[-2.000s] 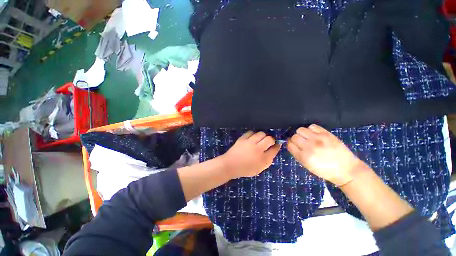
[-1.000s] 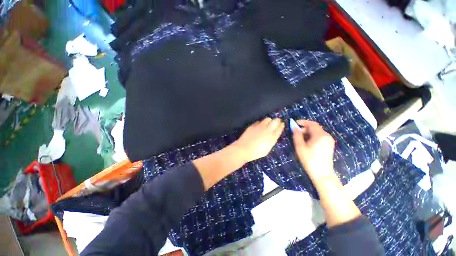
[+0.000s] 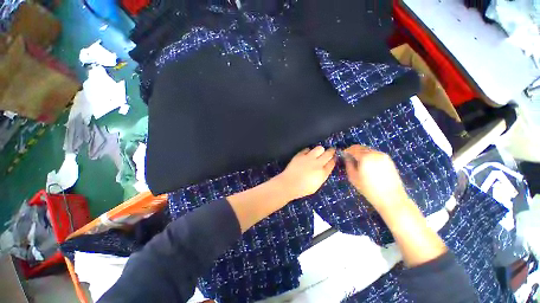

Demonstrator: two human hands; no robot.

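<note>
A navy-black tweed panel with white check (image 3: 260, 225) lies below a wide plain black backing (image 3: 231, 124). My left hand (image 3: 309, 171) rests on the tweed just below the backing's edge, fingertips together on the cloth. My right hand (image 3: 370, 171) is close to its right, fingertips bent down near the left fingertips. A small dark, thin tool (image 3: 341, 155) shows at the right fingertips; what it is cannot be told. A tweed corner (image 3: 361, 74) shows on top of the backing at the right.
An orange crate (image 3: 121, 211) with white and black pieces is at the left. A red basket (image 3: 66, 216) stands on the green floor among scraps. Another tweed panel (image 3: 473, 237) lies at lower right. A pale worktable (image 3: 456, 41) is at upper right, with red beneath its edge.
The view has swung, so the work lies turned and further left than two seconds ago. Since one second ago, my right hand has moved in beside the left fingertips, and the tool's pale blade no longer shows.
</note>
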